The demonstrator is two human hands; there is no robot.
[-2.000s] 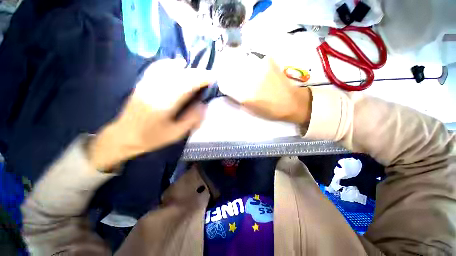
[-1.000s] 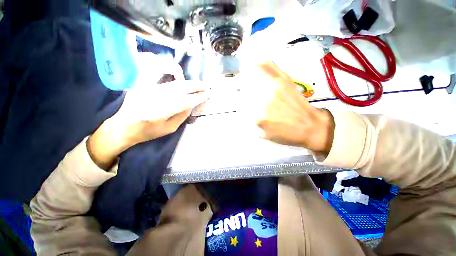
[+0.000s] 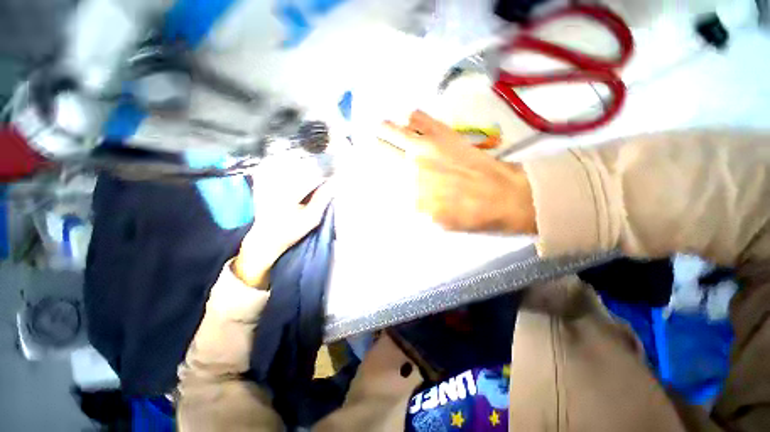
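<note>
The navy garment (image 3: pixel 156 266) hangs over the left of the white table and down beside my lap. My left hand (image 3: pixel 283 215) lies at the garment's right edge, just below the metal needle area (image 3: pixel 312 137); glare hides most of its fingers, so its hold on the cloth cannot be told. My right hand (image 3: pixel 473 181) is on the table right of the needle, fingers bent and pointing left; glare hides whether it holds anything. The light-blue plate (image 3: pixel 226 198) is left of my left hand. The view is blurred.
Red-handled shears (image 3: pixel 561 72) and an orange-yellow snip (image 3: pixel 479 137) lie beyond my right hand. A black clip (image 3: pixel 712 30) is at the upper right. A grey ruler strip (image 3: pixel 439 299) runs along the front edge. A blue crate (image 3: pixel 692 354) is below right; a grey-white box (image 3: pixel 51 321) is far left.
The view has turned left and tilted, showing more of the machine and floor at left. Both hands stay near the needle area. The shears now appear higher and further left.
</note>
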